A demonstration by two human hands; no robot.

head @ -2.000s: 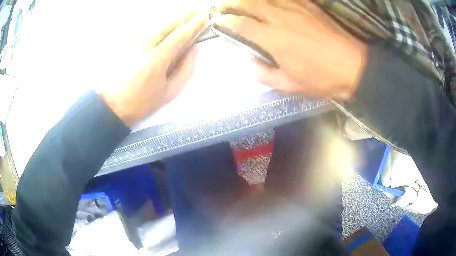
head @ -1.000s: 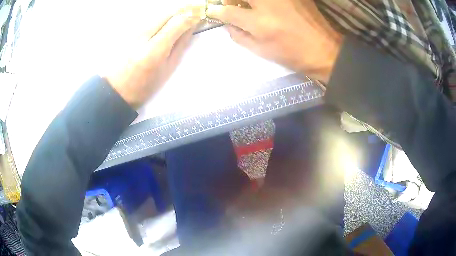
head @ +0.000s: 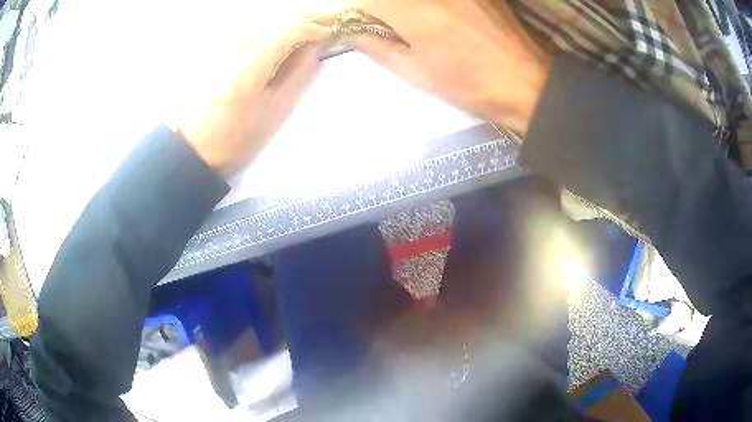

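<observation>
My left hand [head: 247, 107] and my right hand [head: 466, 58] meet at the top centre, partly lost in glare. A short strip of zip [head: 359, 30] shows between their fingertips, along a dark edge. Both hands appear to hold it, though the fingertips are washed out. The checked lining [head: 651, 41], tan with black and white lines, lies beyond my right wrist and sleeve at the upper right. The sewing machine's needle area cannot be made out in the glare.
A grey ruler strip [head: 354, 200] runs along the table's near edge. Below are a blue bin [head: 169, 325] with pale pieces at the left, a blue-framed bin [head: 633, 276] at the right, speckled floor [head: 610, 334] and a brown cardboard box [head: 614, 401].
Both hands have shifted up since the first frame. Since the second, my right hand has moved slightly left, and more of the zip strip shows between the hands.
</observation>
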